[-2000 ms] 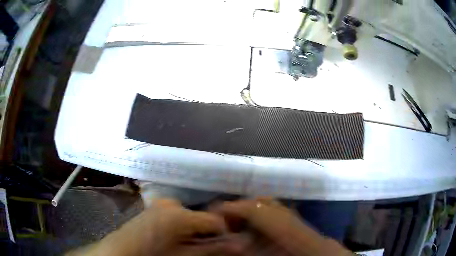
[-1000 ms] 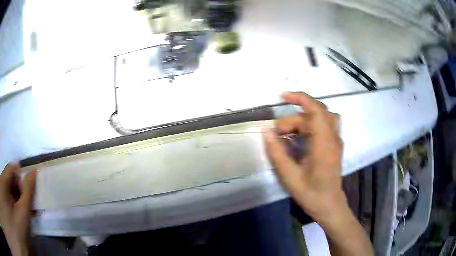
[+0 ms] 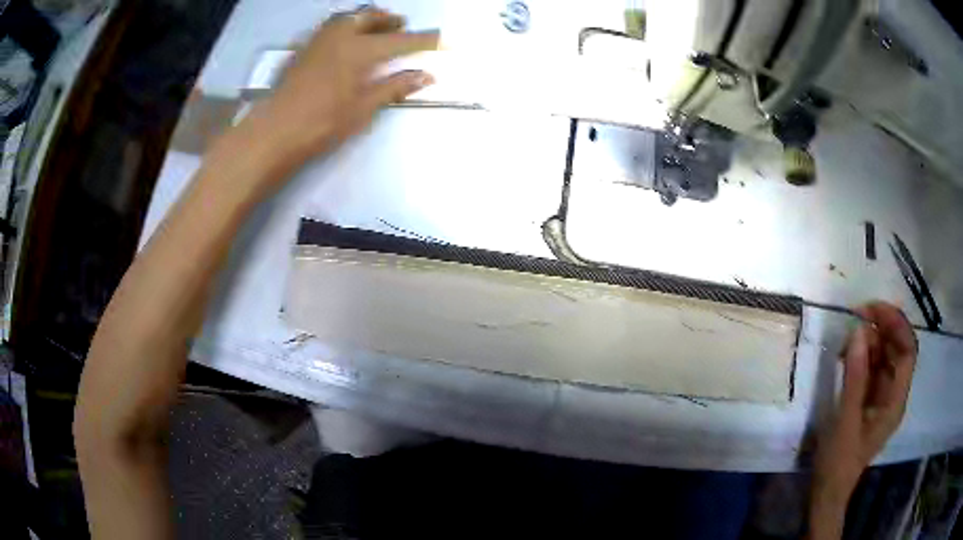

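A fabric strip lies across the tabletop, its dark ribbed edge at the back and its pale beige layer facing up in front. Thin loose threads lie on and around it. My left hand is at the upper left over the white machine bed, away from the strip, with its fingers apart and nothing visibly held. My right hand is beside the strip's right end, fingers bent close together. A thin dark line meets its fingertips; I cannot tell whether it is a held stick or the table seam.
The sewing machine head stands at the upper right, above the presser foot and needle plate. Black snips and a small dark strip lie at the right. The table's curved front edge is near my lap.
The strip was dark side up two seconds ago; now its pale layer faces up. My left hand has left its left end and moved up and away. My right hand is off its right end.
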